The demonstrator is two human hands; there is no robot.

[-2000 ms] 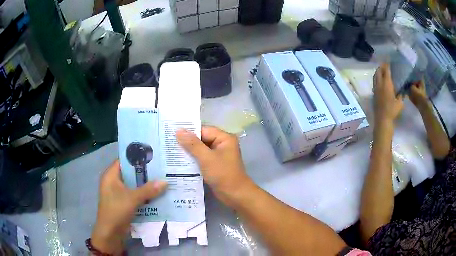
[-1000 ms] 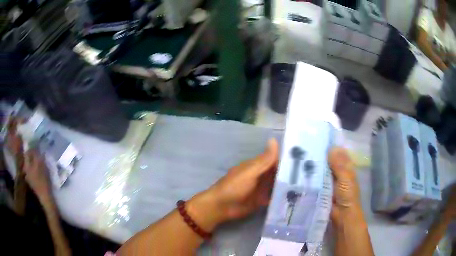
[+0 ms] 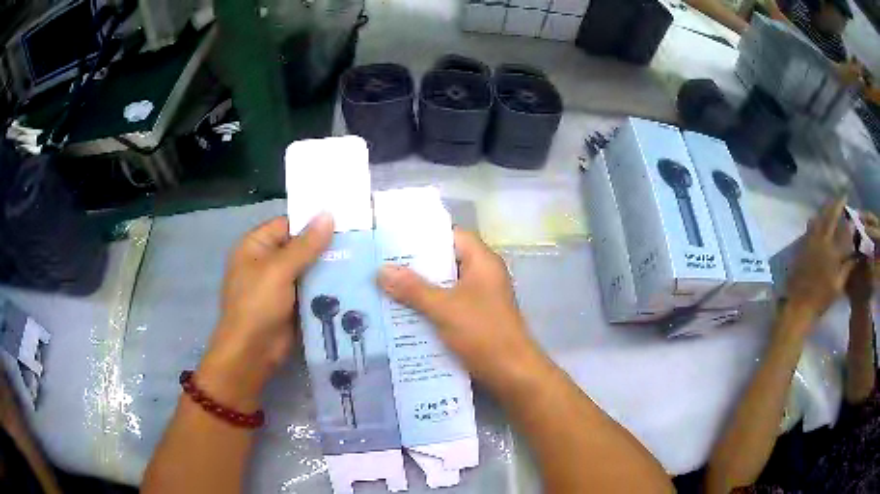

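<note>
A pale blue retail box [image 3: 352,386] with dark fan pictures is held upright between my hands in the middle of the view. Its white flaps stand open at the top and jagged tabs stick out at the bottom. Two printed sides face me. My left hand [image 3: 270,289] grips its left edge, thumb on the front near the top. My right hand [image 3: 473,309] grips its right edge, thumb on the text side. Fingers behind the box are hidden. Closed boxes [image 3: 666,207] stand stacked to the right, fan pictures up.
Black cup-like pieces [image 3: 453,108] stand grouped behind the box. More dark pieces [image 3: 757,121] lie at back right. Another person's hands [image 3: 820,260] work at the right edge. A green post [image 3: 251,96] rises at back left. A black bag-like object [image 3: 48,227] is at the left.
The view swung left and came back. The box is turned, now showing the three-fan side, and my left hand has moved higher on it. Both hands still hold it.
</note>
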